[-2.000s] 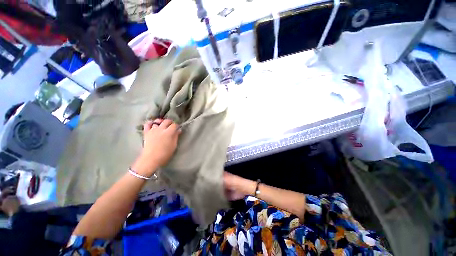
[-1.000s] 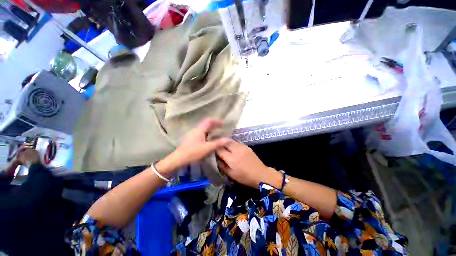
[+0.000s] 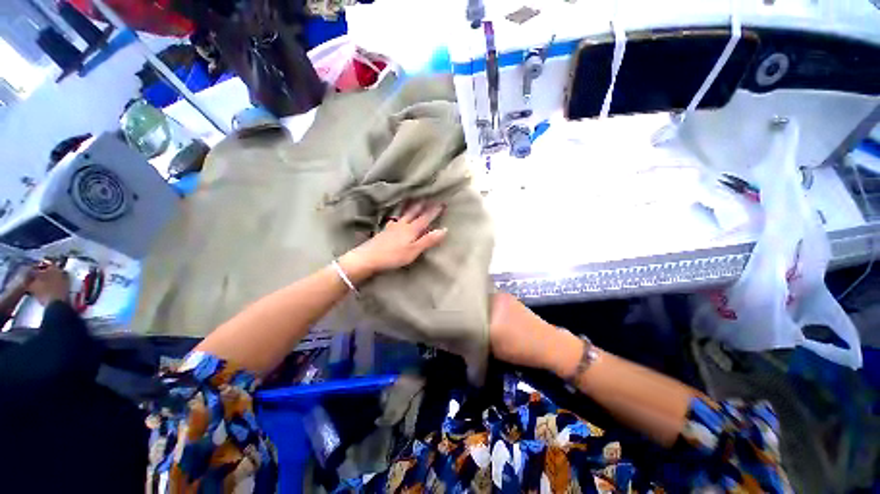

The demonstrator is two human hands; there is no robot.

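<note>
The olive-khaki cloth [image 3: 251, 222] lies over the left part of the white machine table and hangs over its front edge, bunched near the sewing machine. My left hand [image 3: 400, 239] lies on the bunched cloth with its fingers a little apart; whether it pinches any cloth cannot be told. My right hand [image 3: 507, 323] is at the table's front edge, its fingers hidden behind the hanging cloth. The presser foot and needle area [image 3: 490, 150] of the white machine is just right of the bunched cloth, and no cloth is seen under it.
A dark phone-like rectangle [image 3: 666, 72] is strapped to the machine head. A white carrier bag [image 3: 786, 260] hangs at the right, beside small dark and red snips [image 3: 741, 185]. A blue crate [image 3: 289, 425] stands below. At far left are a grey fan box [image 3: 101, 193] and another person's hands [image 3: 46, 282].
My hands were together at the front edge a second ago. My left hand has moved up onto the cloth, and my right hand has gone behind the hanging cloth. The view has shifted.
</note>
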